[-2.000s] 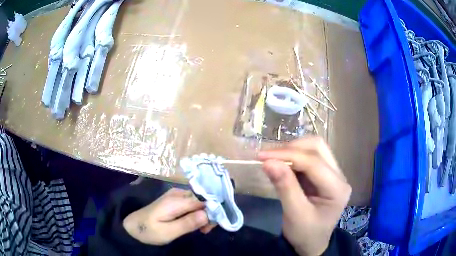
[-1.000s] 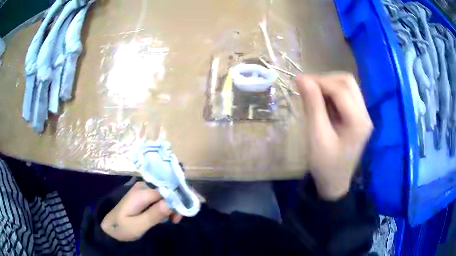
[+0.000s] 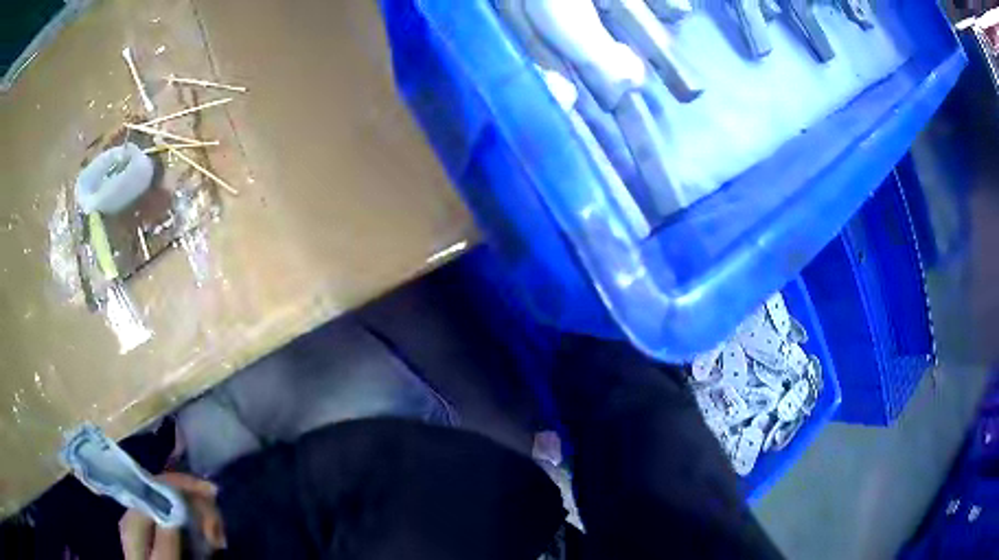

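My left hand (image 3: 175,523) is at the lower left, partly cut off by the bottom edge. It is shut on a pale grey foot part (image 3: 118,475), held by the table's near edge with its hollow, raised-rim opening facing up. The shank is hidden. My right hand does not show; a dark sleeve or cloth (image 3: 646,448) runs up under the blue tray, and I cannot tell what lies beyond it. A white glue cup (image 3: 114,178) sits on a tape-covered pad, with a pale yellow strip (image 3: 102,245) beside it.
Several thin sticks (image 3: 203,170) lie right of the cup on the cardboard-covered table (image 3: 318,142). A large blue tray (image 3: 701,312) holds grey leg parts (image 3: 641,148) on a white liner. A lower blue bin (image 3: 829,405) holds heaped sole plates (image 3: 756,383).
The view has swung right, bringing the tray and lower bin into sight. The right hand has left view, and the stick it held is no longer seen there. The left hand still holds the foot.
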